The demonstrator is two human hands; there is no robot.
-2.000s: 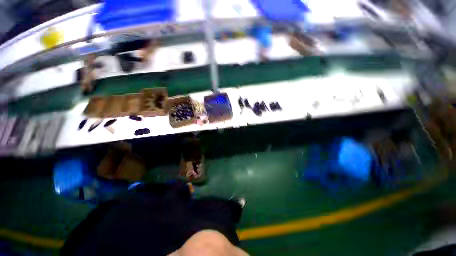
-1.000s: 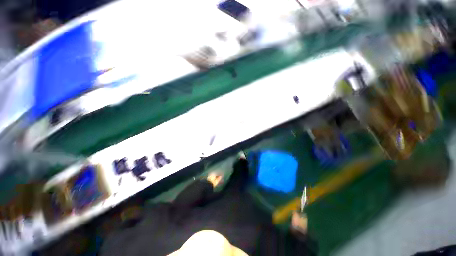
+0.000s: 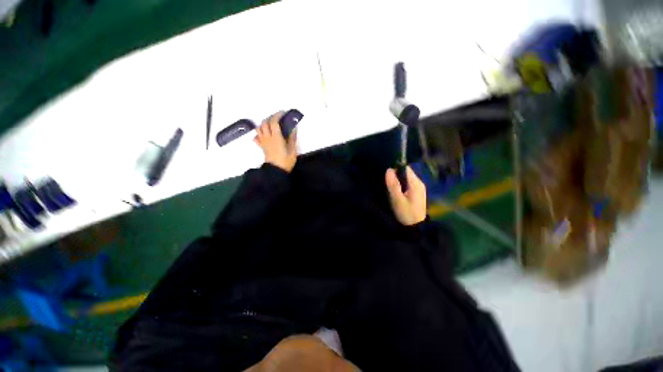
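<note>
My left hand (image 3: 276, 144) is closed around a black device housing (image 3: 291, 122) at the near edge of the white bench. A second black housing (image 3: 235, 132) lies just left of it. My right hand (image 3: 408, 197) grips the dark handle of a mallet (image 3: 404, 111) in front of the bench edge, with the mallet's head raised over the edge. A dark piece (image 3: 399, 78) shows just beyond the head; whether it touches the mallet I cannot tell. Dark tweezers (image 3: 209, 122) lie left of the housings.
A long black tool (image 3: 166, 157) lies further left on the white bench (image 3: 349, 43). Several dark units (image 3: 35, 201) stand in a row at the far left. A blue and yellow box (image 3: 534, 71) is at the right bench end, above brown cardboard (image 3: 581, 174). Blue stools (image 3: 54, 294) stand lower left.
The view has moved in close to the bench. My left hand now holds a housing on the bench, and my right hand holds the mallet.
</note>
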